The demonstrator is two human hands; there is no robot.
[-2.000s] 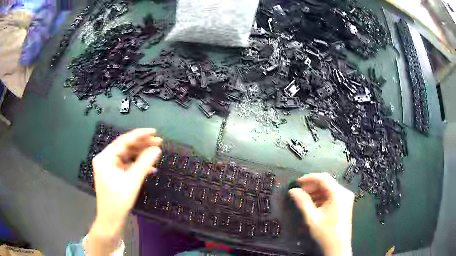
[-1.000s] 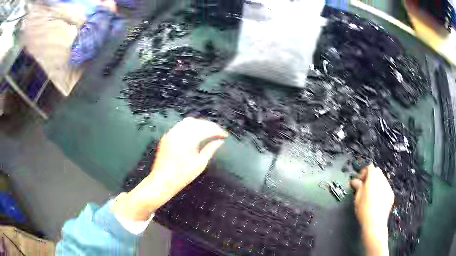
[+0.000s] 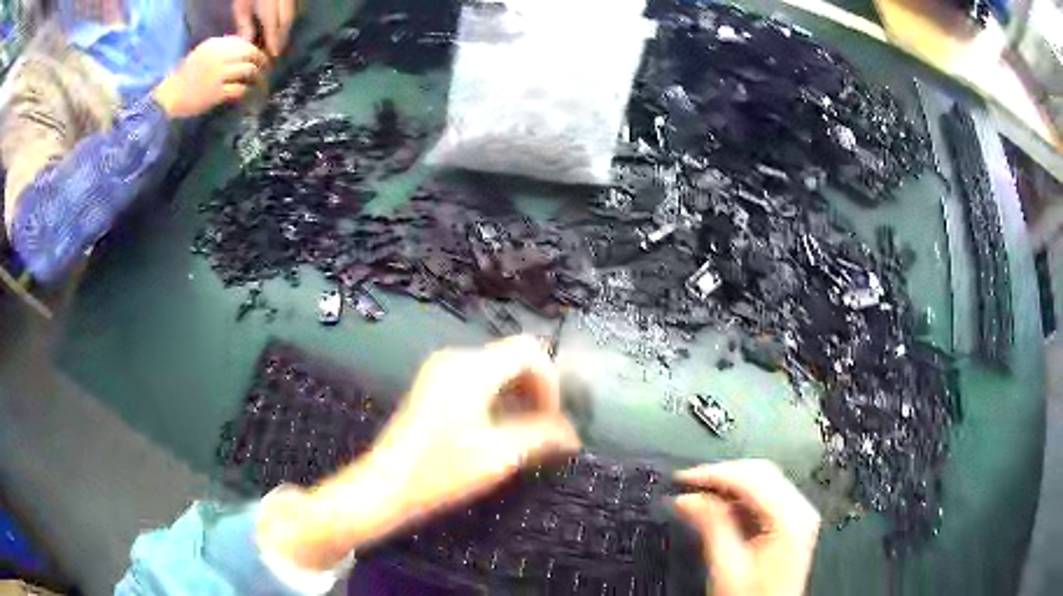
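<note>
My left hand (image 3: 472, 425) is over the upper part of the rows of assembled black units (image 3: 309, 413), thumb and fingertips bent towards each other. It is blurred, and I cannot tell if it holds a part. My right hand (image 3: 752, 518) is at the right end of the rows, with fingers and thumb curled close; a small dark thing may be at its fingertips. Loose black plastic parts (image 3: 513, 262) lie in a wide heap behind. Tiny silver metal pieces (image 3: 629, 326) are scattered on the green surface between heap and rows.
A bulging clear bag (image 3: 536, 93) of silver-grey pieces stands behind the heap. A single loose part (image 3: 709, 413) lies right of centre. A long dark toothed strip (image 3: 979, 233) lies at the far right. Another person's hands (image 3: 216, 76) and blue checked sleeve (image 3: 93, 192) are at upper left.
My left hand has moved right and forward from the left of the rows. My right hand went to the right heap and is back by the rows. The view shifted; the other person's hands now show.
</note>
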